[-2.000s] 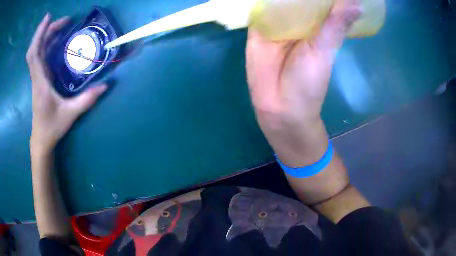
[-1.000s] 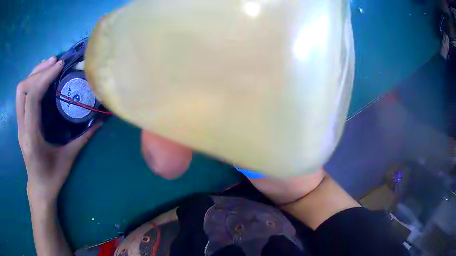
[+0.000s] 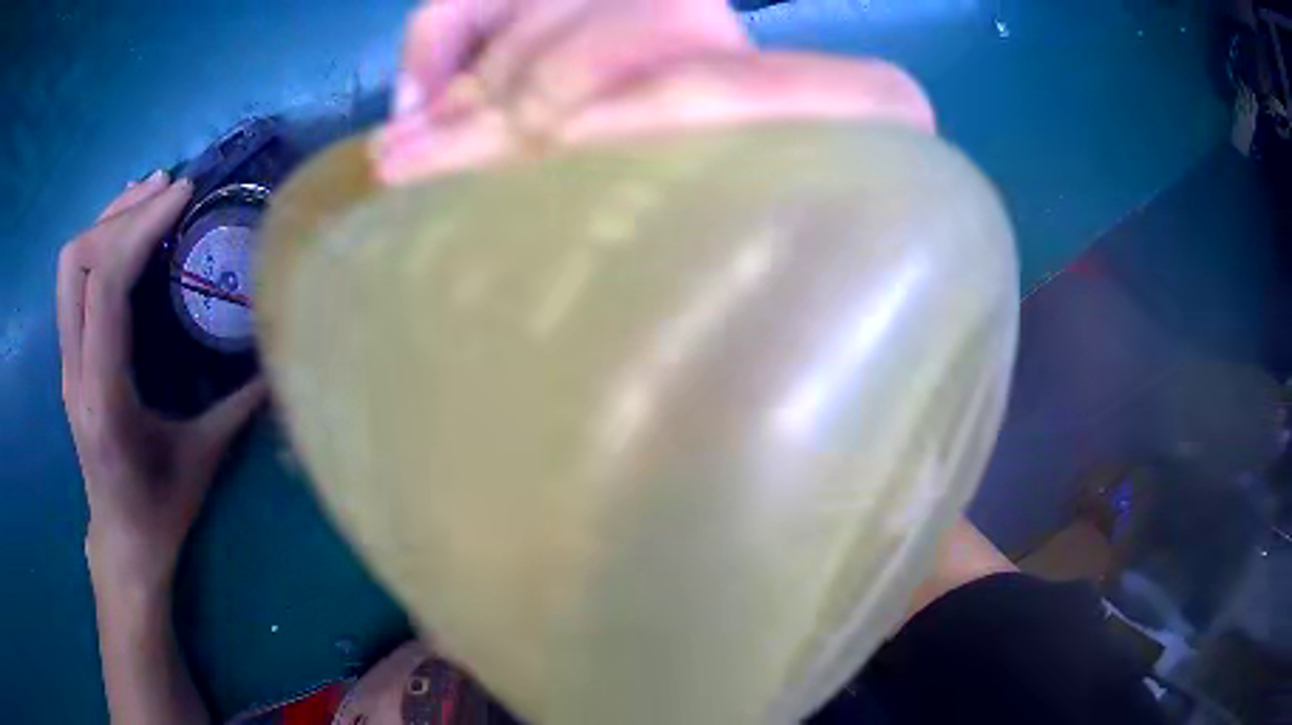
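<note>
A large translucent pale-yellow glue bottle fills the middle of the view. My right hand grips it along its upper side, blurred, with the fingers bent at the left. At the left, a speaker unit with a silver disc lies in a black plastic housing. A thin red wire crosses the disc. My left hand holds the housing from its left and lower side, fingers at the top left and thumb at the bottom right. The bottle hides the housing's right part; the nozzle does not show.
The glossy teal tabletop lies under the work, with its edge running up at the right. My dark sleeve and a red item show at the bottom. Blurred cardboard and other items lie beyond the edge at the right.
The bottle was higher with its nozzle at the speaker; it now stands larger, over the middle. My right hand now shows on its upper side. The speaker and my left hand sit lower in view than at first.
</note>
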